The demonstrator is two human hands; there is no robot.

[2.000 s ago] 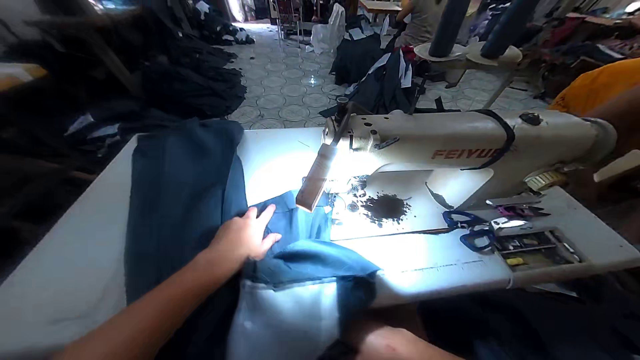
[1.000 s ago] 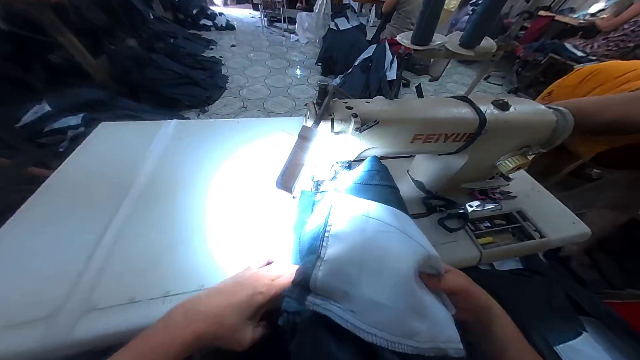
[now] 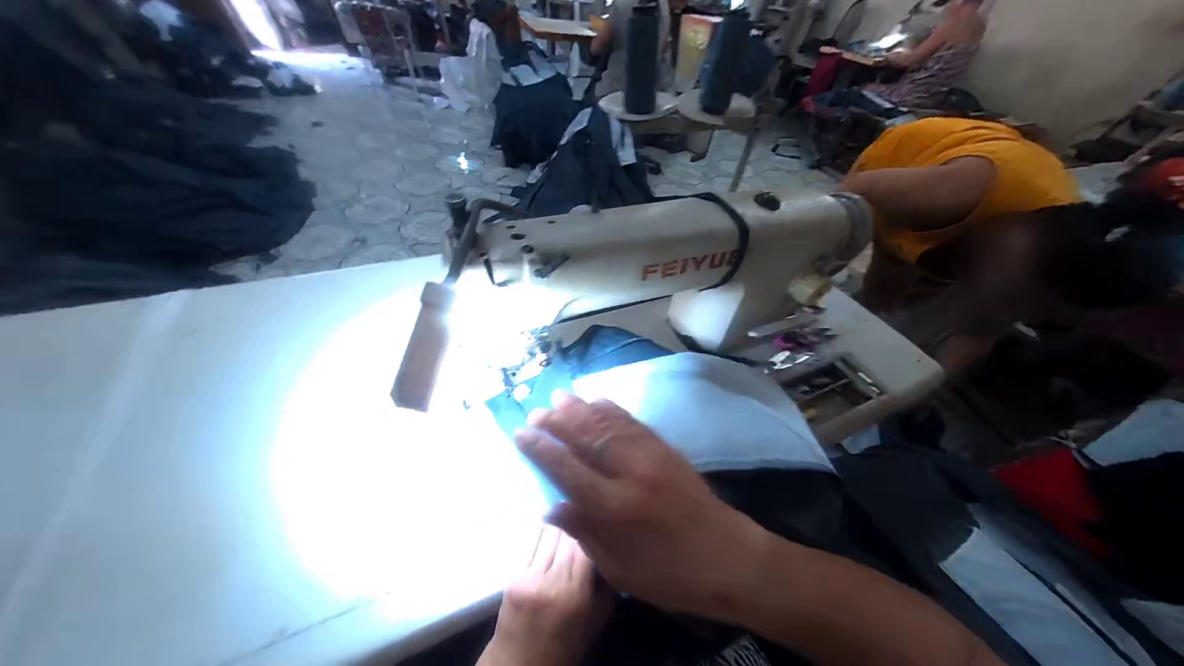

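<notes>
A dark blue garment with a white pocket lining (image 3: pixel 712 407) lies on the table under the needle area of the Feiyue sewing machine (image 3: pixel 647 245). My right hand (image 3: pixel 634 472) presses flat on the garment's left edge, just in front of the presser foot (image 3: pixel 523 379). Below it, near the front edge of the table, my left hand (image 3: pixel 550 592) is at the same edge of the cloth, its fingers partly hidden under my right hand. Whether the left fingers pinch the fabric cannot be made out. A wooden handle (image 3: pixel 424 356) hangs from a metal rod at the machine head.
Glare from a lamp covers part of the white tabletop (image 3: pixel 185 444). A tray of small tools (image 3: pixel 837 388) is sunk in the table at right, with scissors (image 3: pixel 795 347) beside it. Thread cones (image 3: pixel 641 60) stand behind. A person in an orange shirt (image 3: pixel 971 176) bends over at right.
My right hand has moved from the lining's right side onto the cloth's left edge near the presser foot. The blue garment spread at left two seconds ago is gone from there.
</notes>
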